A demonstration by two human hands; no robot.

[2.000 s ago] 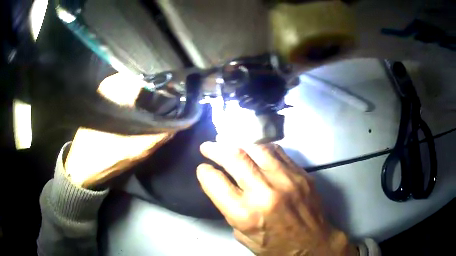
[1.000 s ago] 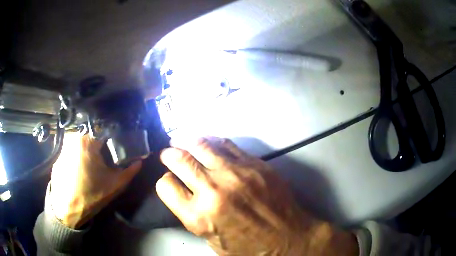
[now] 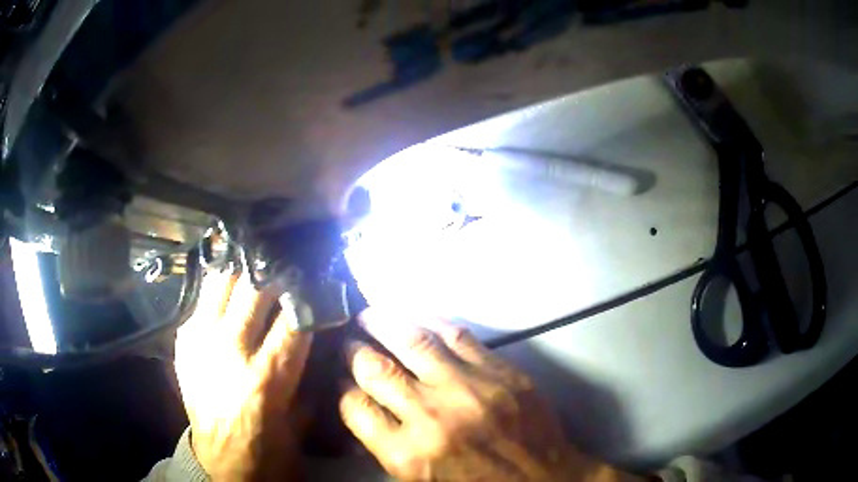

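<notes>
Dark cloth (image 3: 325, 405) lies under and between my hands, hard to make out in the shadow. My left hand (image 3: 240, 367) is left of the presser foot area, fingers forward beside the small metal parts (image 3: 230, 249). My right hand (image 3: 452, 405) is right of it, with bent fingertips down at the cloth's edge. A small clear block (image 3: 320, 306) at the foot sits between my hands. Whether either hand pinches the cloth is not clear. The needle itself is hidden by shadow and glare.
The off-white machine head (image 3: 254, 113) with blue lettering spans the top. Black-handled shears (image 3: 748, 226) lie at right across the seam line of the white bed (image 3: 583, 386). A pale rod (image 3: 583, 174) lies behind the glare. A bright strip (image 3: 36, 297) shows at far left.
The view has shifted, showing more of the machine head than one second ago. My left hand now reaches in closer beside the foot, nearer my right hand. The shears and rod lie as before.
</notes>
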